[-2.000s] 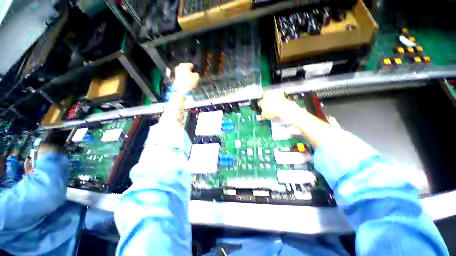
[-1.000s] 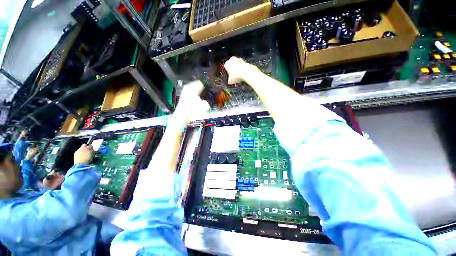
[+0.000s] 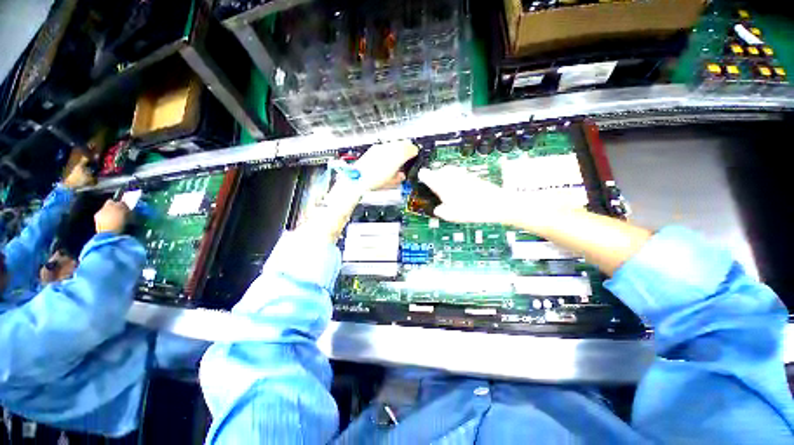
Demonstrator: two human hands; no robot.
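A green circuit board (image 3: 470, 239) in a black frame lies in front of me, with pale heatsinks (image 3: 372, 242), blue blocks (image 3: 415, 253) and black capacitors along its edges. My left hand (image 3: 380, 167) is over the board's upper left part, fingers bent down; what it holds, if anything, is hidden. My right hand (image 3: 459, 196) reaches in from the right, its fingertips at a brown-orange coil (image 3: 422, 204) low over the board's upper left area. Dark fingertips of both hands nearly meet there. The contact with the board is blurred.
Clear blister trays (image 3: 374, 78) with brown-orange parts stand behind the metal rail. A cardboard box (image 3: 601, 30) and yellow-topped components (image 3: 740, 69) are further right. Another worker's blue sleeves (image 3: 83, 278) and hand are at a second board (image 3: 178, 222) on the left.
Both hands have come down from the clear trays behind the rail to the board's upper left part. The brown-orange coil now shows at my right fingertips. The view has shifted.
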